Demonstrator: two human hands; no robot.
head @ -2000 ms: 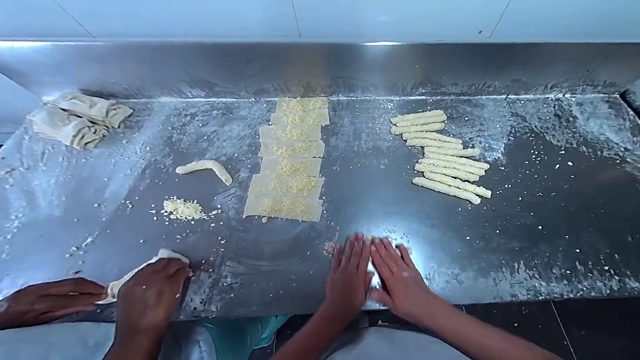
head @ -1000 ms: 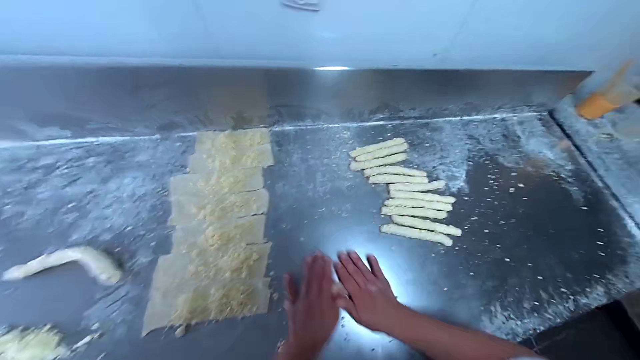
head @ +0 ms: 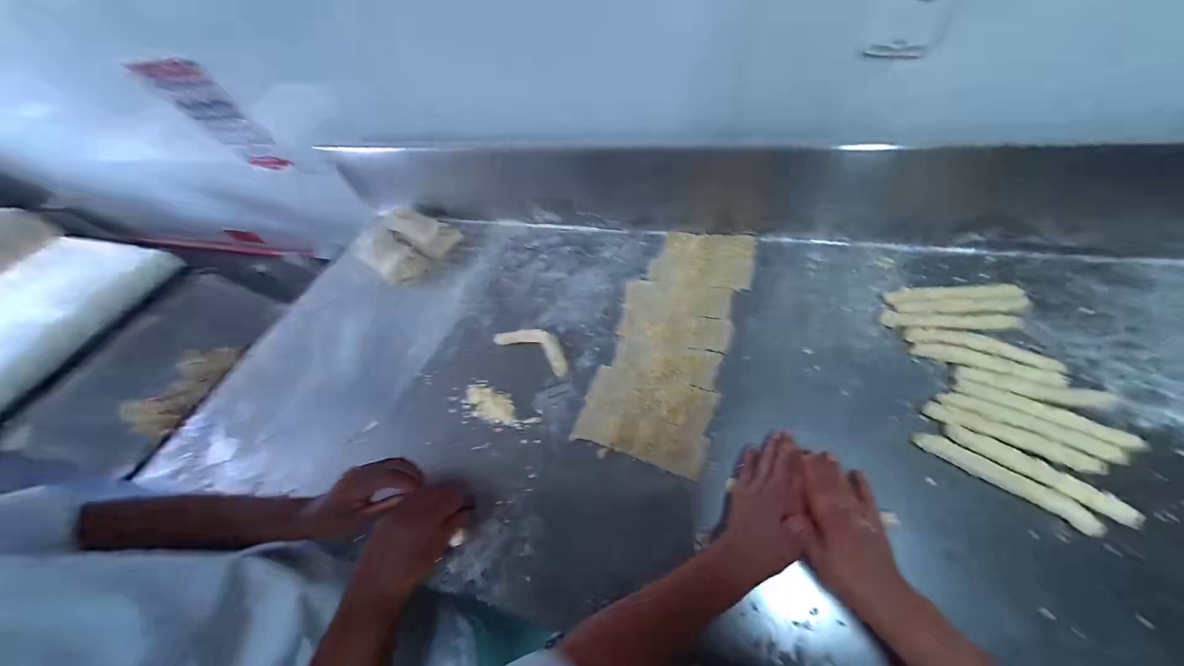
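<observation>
On the steel worktop [head: 805, 351], my left hand [head: 766, 504] and my right hand [head: 844, 518] lie flat and side by side, touching, palms down. Small ends of dough show at their outer edges; the rest is hidden under them. Left of my hands runs a column of overlapping thin dough sheets [head: 671, 361] strewn with grated filling, probably cheese. To the right lie several rolled dough sticks [head: 1017, 402] in a slanting row. A bent dough roll [head: 541, 344] and a small heap of grated filling [head: 492, 405] are farther left.
A co-worker's hands [head: 398, 518] work a piece of dough at the lower left. Folded dough sheets [head: 407, 245] sit near the back left corner. The steel backsplash [head: 592, 190] closes the rear. Another surface with a white slab [head: 74, 296] and crumbs stands beyond the left edge.
The view has swung left, bringing the co-worker's hands back into sight. My hands stay together on the worktop between the sheets and the sticks. The co-worker's hands have come closer together since two seconds ago.
</observation>
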